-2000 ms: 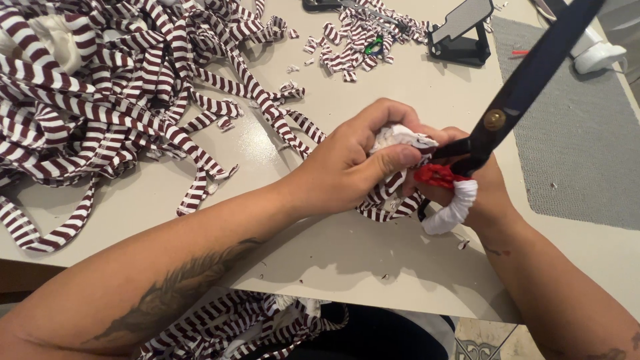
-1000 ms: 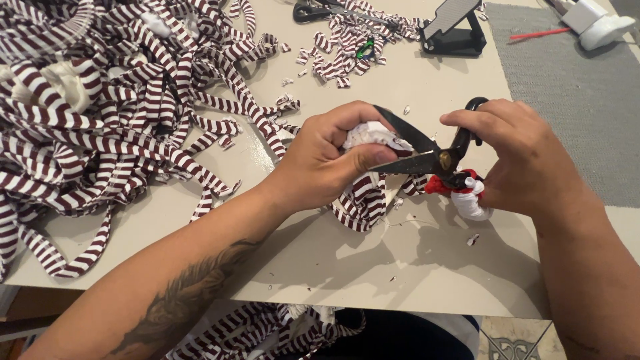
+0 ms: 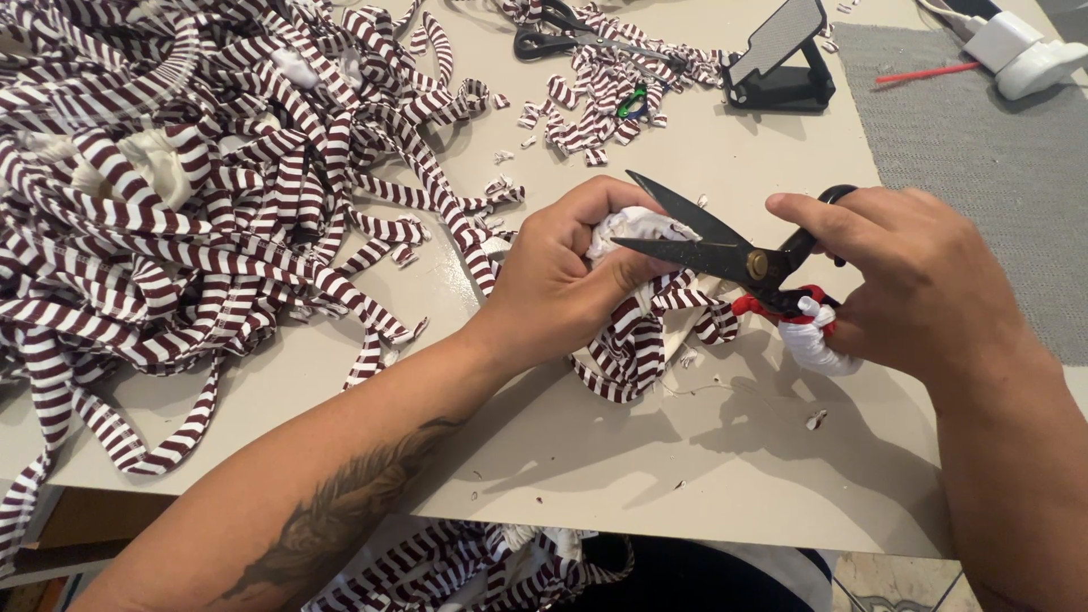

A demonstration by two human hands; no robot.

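My left hand [image 3: 569, 272] grips a bunched piece of white fabric [image 3: 633, 228], and a striped maroon-and-white fabric strip [image 3: 633, 353] hangs in loops below it. In my right hand [image 3: 901, 272] is a pair of large black scissors [image 3: 756, 262] with a brass-coloured pivot and spread blades. The blade tips point left, one above and one across the white fabric. Red and white cloth wrapping [image 3: 807, 336] covers the lower handle. Part of the fabric is hidden by my left fingers.
A big heap of striped strips [image 3: 170, 212] covers the left of the table. Small striped scraps [image 3: 595, 102] and other black-handled scissors [image 3: 565, 38] lie at the back, beside a black folding stand [image 3: 778, 64]. A grey mat [image 3: 977, 153] bears a white plug adapter [image 3: 1020, 51]. More strips [image 3: 459, 565] hang below the table edge [image 3: 680, 540].
Two seconds ago the scissors pointed up to the right, with their handles near my left hand. They have turned in my right hand, and the blades now point left and stand apart.
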